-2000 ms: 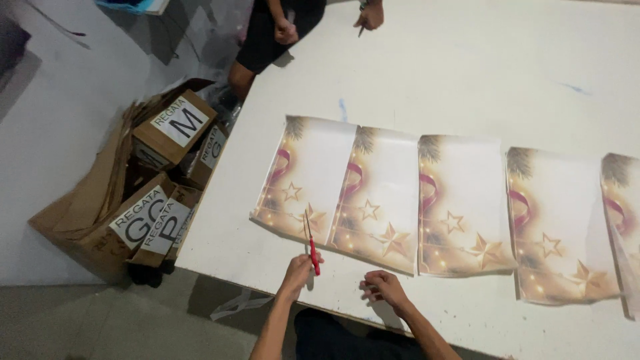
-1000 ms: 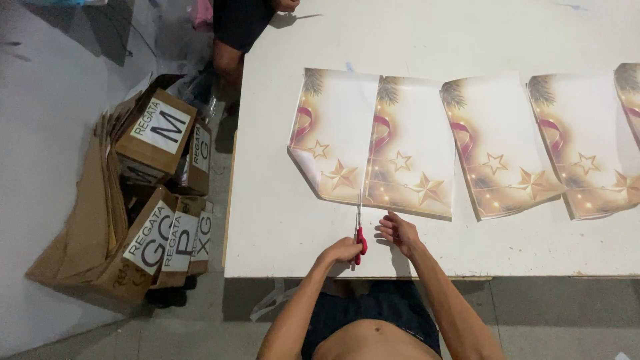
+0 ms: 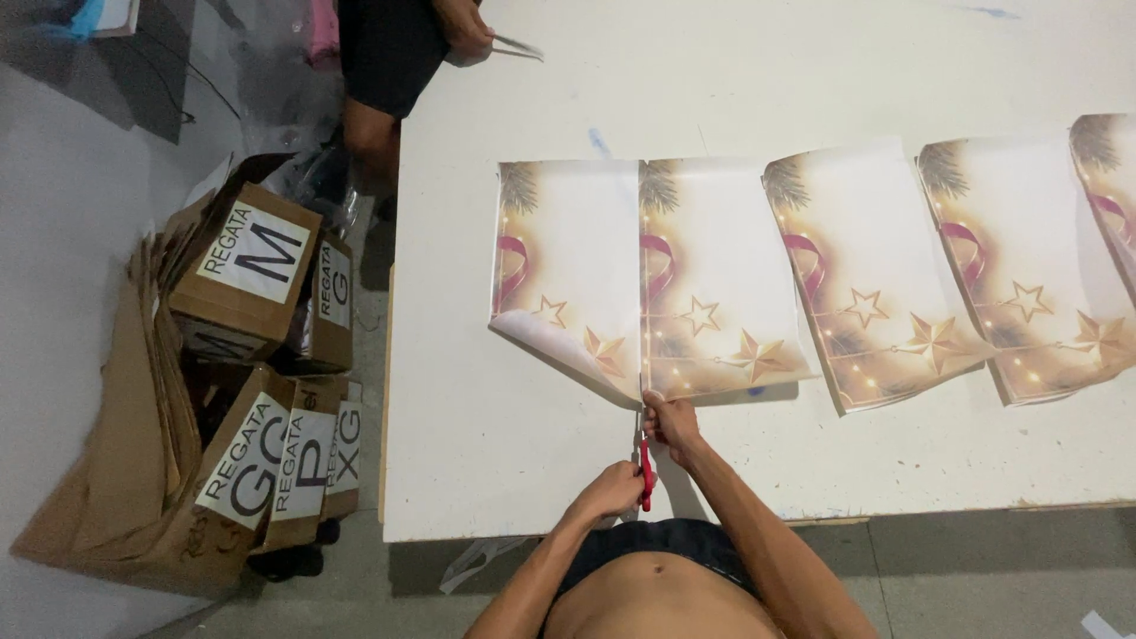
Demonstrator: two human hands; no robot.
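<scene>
My left hand (image 3: pixel 612 490) grips the red handles of a pair of scissors (image 3: pixel 646 475), whose blades point up at the bottom edge where two printed sheets meet. My right hand (image 3: pixel 672 424) pinches the lower left corner of the second printed sheet (image 3: pixel 710 275), just right of the blades. The leftmost printed sheet (image 3: pixel 577 257) has its lower left corner curled up. Both bear gold stars, a red ribbon and pine sprigs. Another printed sheet (image 3: pixel 870 266) and several like it lie to the right, some overlapping.
The white table (image 3: pixel 461 426) has its left edge beside cardboard boxes (image 3: pixel 244 257) with printed size signs. Across the table's upper left, another person's hand (image 3: pixel 466 31) holds a thin metal tool, perhaps scissors. A pale strip (image 3: pixel 475 561) hangs below the front edge.
My right hand, earlier apart from the sheets, now holds a corner. The scissors have come to the seam between the first two sheets. The view has shifted.
</scene>
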